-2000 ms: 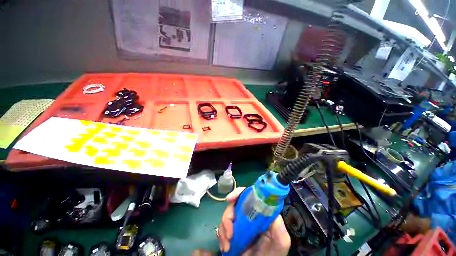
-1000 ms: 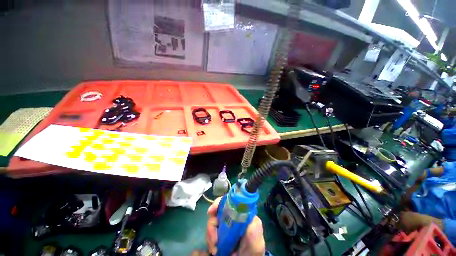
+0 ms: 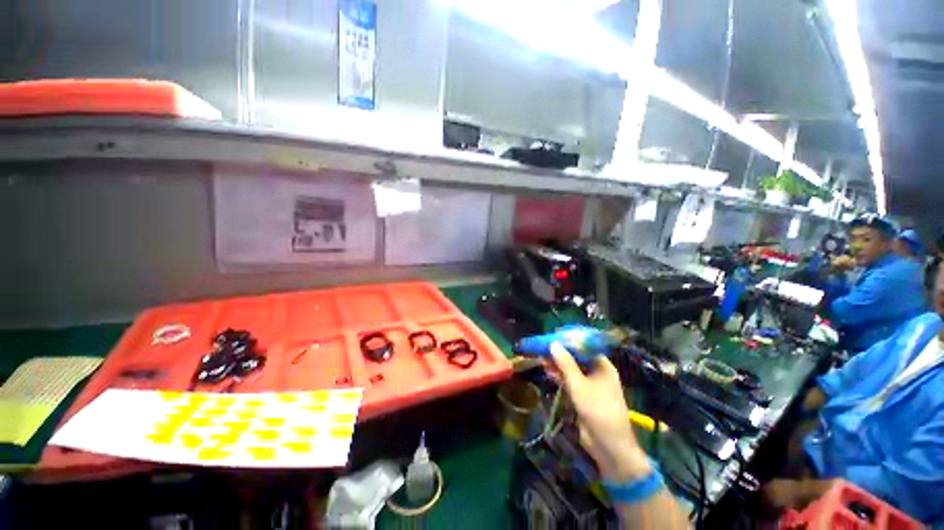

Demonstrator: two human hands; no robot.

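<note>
My right hand (image 3: 588, 389), with a blue band at the wrist, is raised right of the tray and grips the bright blue hot air gun handle (image 3: 567, 342), which lies nearly level across the fingertips. My left hand is not in view. The orange-red tray (image 3: 279, 302) holds a tangled dark pile of small parts (image 3: 228, 358), a white ring part (image 3: 172, 333) and several black bezels (image 3: 378, 346). A white sheet with yellow stickers (image 3: 207, 427) lies over the tray's front edge.
A dispensing bottle (image 3: 420, 474) stands in a tan ring beside a crumpled white cloth (image 3: 362, 495). The hot air station (image 3: 547, 275) with red digits is behind my hand. A yellow soldering iron handle (image 3: 646, 420) and black cords lie at right. People in blue sit further right.
The view has tilted up, showing the shelf and more of the line. My right hand has moved right and towards the back with the blue handle, which has turned from upright to nearly level.
</note>
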